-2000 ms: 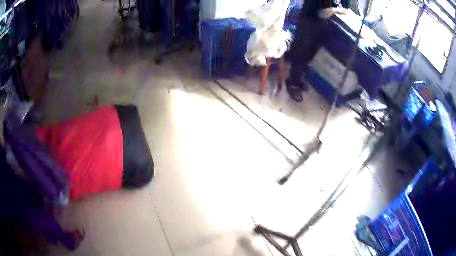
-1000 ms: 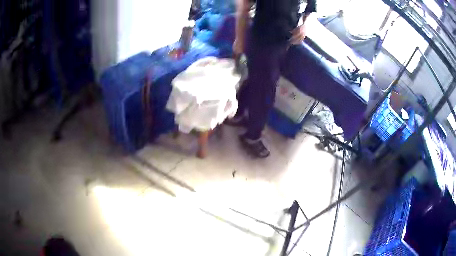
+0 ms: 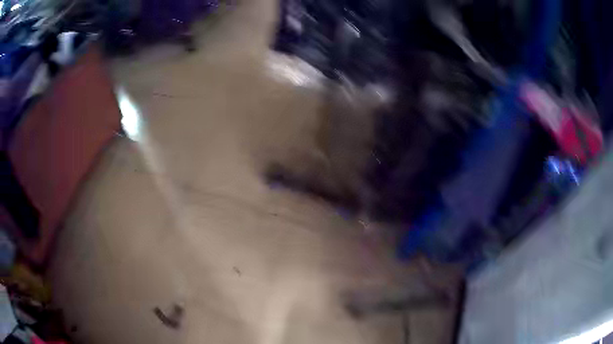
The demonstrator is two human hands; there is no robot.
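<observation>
The view is strongly blurred. Neither of my hands can be made out. Tiled floor (image 3: 222, 235) fills the middle, with a small dark scrap (image 3: 169, 316) on it at the lower left. A large pale grey smooth surface (image 3: 538, 282) stands at the lower right; I cannot tell what it is. A blurred blue object (image 3: 464, 195) is beside it, with a pink-red item (image 3: 579, 136) at the right.
A flat orange-red shape (image 3: 64, 148) stands at the left edge. Dark blurred things, possibly hanging garments (image 3: 417, 74), fill the upper right. Purple cloth (image 3: 151, 23) shows at the top left. A dark bar (image 3: 309, 188) lies low across the floor.
The view has swung away. The person in dark clothes, the white cloth heap on the stool and the blue baskets at the right are out of view. The picture is darker.
</observation>
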